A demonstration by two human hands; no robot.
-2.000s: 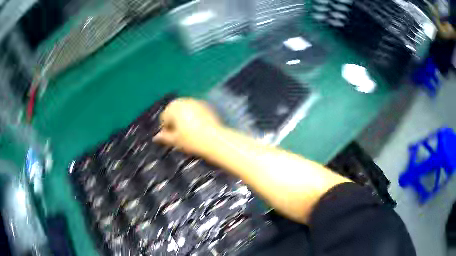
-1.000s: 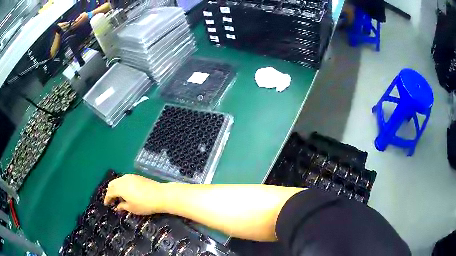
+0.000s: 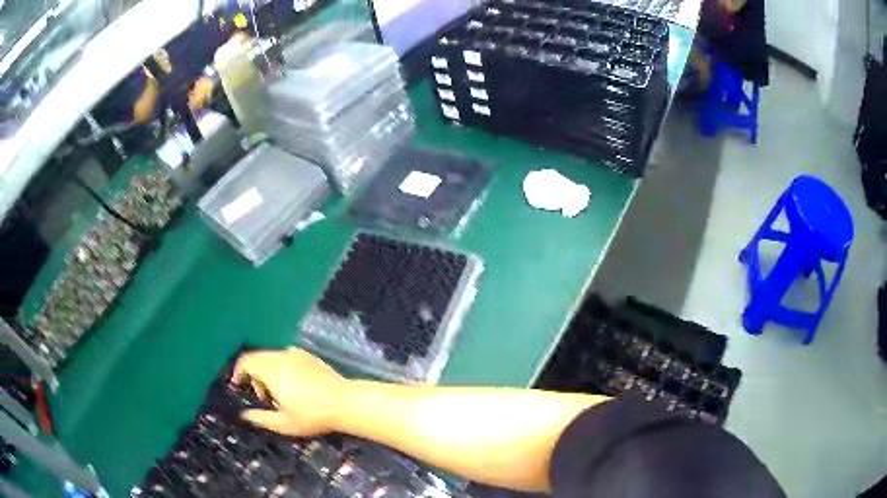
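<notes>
My right hand (image 3: 290,391) reaches in from the right over the far corner of the large black tray (image 3: 292,465). Its thumb and fingers are bent at the tray; whether they hold a part cannot be made out. Modules with small metallic glints sit in the tray's pockets, and the picture's lower edge cuts the tray off. Beyond my forearm lies a clear parts tray (image 3: 394,297) with dense rows of small black round parts; its near left area shows bare plastic. My left hand is not in view.
Behind stand stacked clear trays (image 3: 340,112), a clear box (image 3: 263,199), a dark covered tray (image 3: 447,195) and stacked black trays (image 3: 554,97). A white wipe (image 3: 556,192) lies right. Metallic parts (image 3: 97,258) line the left. More black trays (image 3: 647,355) and a blue stool (image 3: 802,253) are at right.
The view has turned away from the large black tray and then tipped up slightly. My right hand remains at the tray's far corner, its fingers slightly changed in pose.
</notes>
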